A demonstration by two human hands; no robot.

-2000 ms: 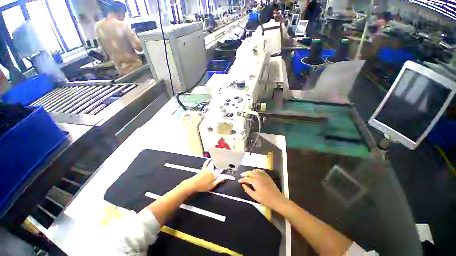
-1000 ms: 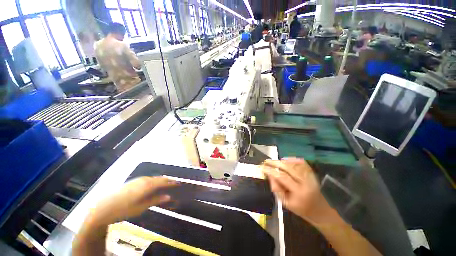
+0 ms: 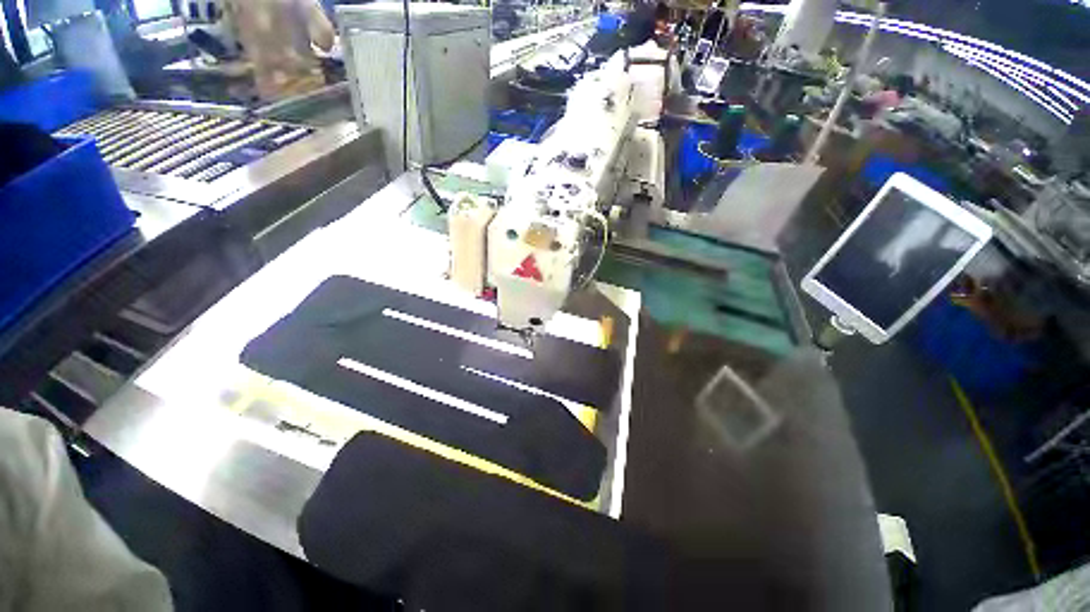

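The slotted black piece [image 3: 442,383] lies flat on the white base plate [image 3: 620,442], with narrow white slits showing. Its upper part is under the sewing head [image 3: 532,257], which has a red mark. A black fabric panel [image 3: 418,526] lies nearer to me, over the table's near edge. A yellow strip [image 3: 478,461] shows between the two black pieces. Neither of my hands is in the picture. A light sleeve shows at the lower left, and a bit of light cloth at the lower right corner.
A control screen [image 3: 899,257] stands on the right beside the dark glossy surface [image 3: 765,478]. A blue bin [image 3: 60,227] and a roller conveyor [image 3: 191,141] are at the left. A grey-white cabinet [image 3: 433,90] stands behind. Part of a person [image 3: 285,42] shows at the back left.
Both hands have left the black pieces and gone out of the picture. The view has shifted, and more of the near black panel now shows.
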